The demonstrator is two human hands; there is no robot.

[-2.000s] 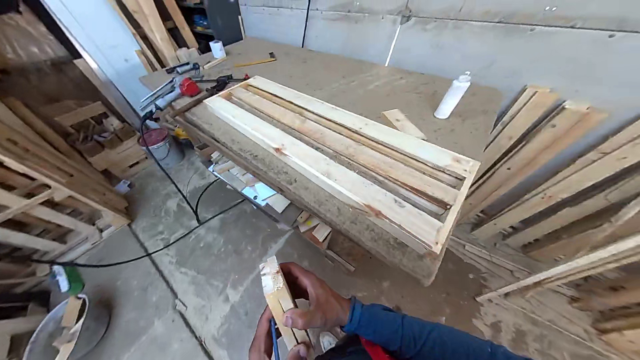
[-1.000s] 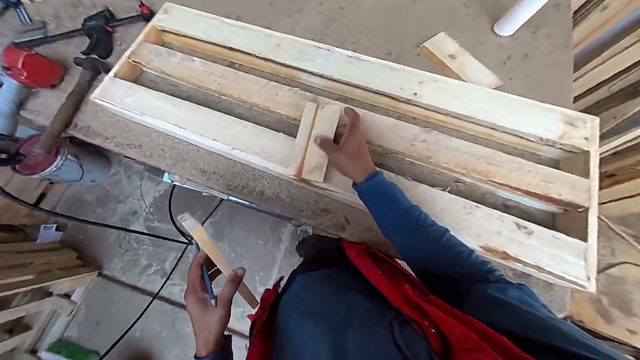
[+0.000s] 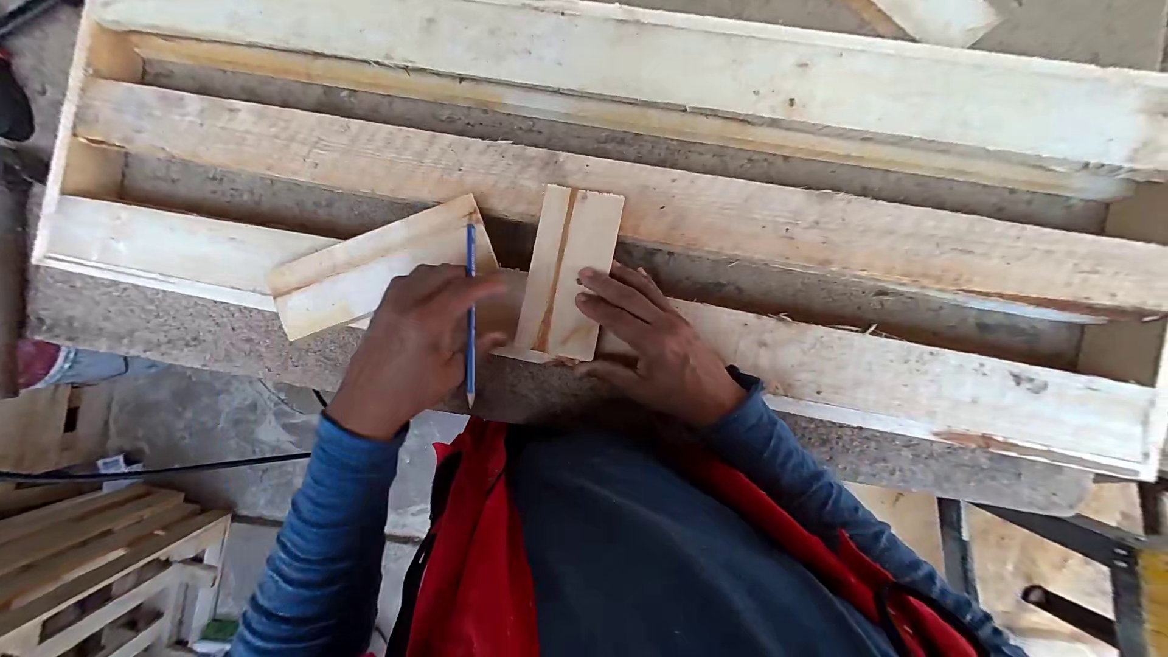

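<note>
A long wooden slatted frame lies across the worktable. One short board with a brown lengthwise line rests crosswise over the front slat, its upper end at the middle slat. My right hand lies on that board's right edge, fingertips on its face. A second short board lies tilted on the front slat to the left. Beside its right end, my left hand holds a blue pencil upright in view, between thumb and fingers; its sharpened tip points toward my body.
Another wood offcut lies beyond the frame at the top right. The stone-like worktable edge runs along the frame's near side. Slatted wooden pieces stand at lower left, and a black cable crosses the floor there. Metal legs show at lower right.
My left hand has moved up to the frame, and the short board it held now lies on the front slat. The view has moved closer to the frame. My right hand remains at the other short board.
</note>
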